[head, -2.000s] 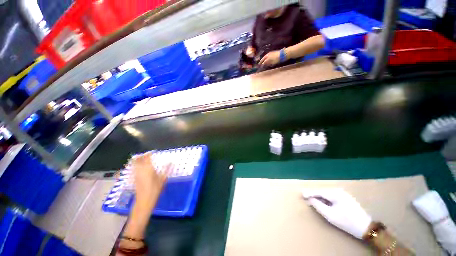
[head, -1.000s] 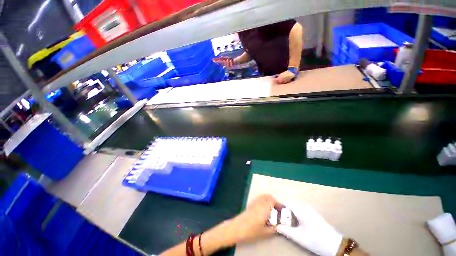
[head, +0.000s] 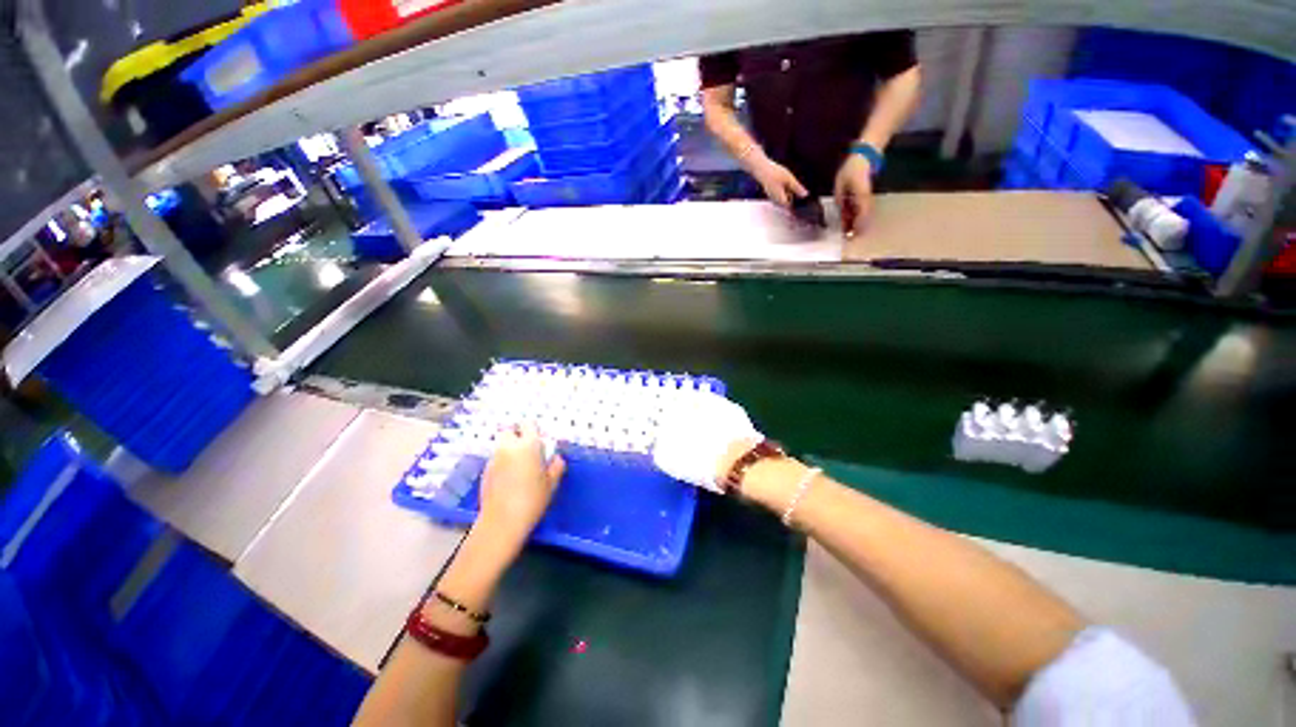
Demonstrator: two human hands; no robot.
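Observation:
The blue plastic tray [head: 611,514] lies on the dark green surface, left of centre. Rows of small white units [head: 583,408] stand in its back and left part, metal pins up; its front right part shows bare blue. My bare left hand [head: 520,480] is over the tray's left middle, fingertips among the units. A white piece shows beside its fingers, but whether it is gripped is unclear. My right hand [head: 702,438], in a white glove, is at the right end of the rows. Its fingertips blend with the units, so its hold is hidden.
A short row of white units [head: 1012,435] stands on the green conveyor [head: 853,348] to the right. The beige sheet [head: 910,646] lies on the green mat [head: 1123,526] at lower right. Stacked blue trays [head: 149,372] stand at left. A person [head: 810,107] works opposite, beyond the conveyor.
Both hands have moved left from the beige sheet, where they held white units between them, to the tray. The view has shifted, with the tray and conveyor units appearing farther right.

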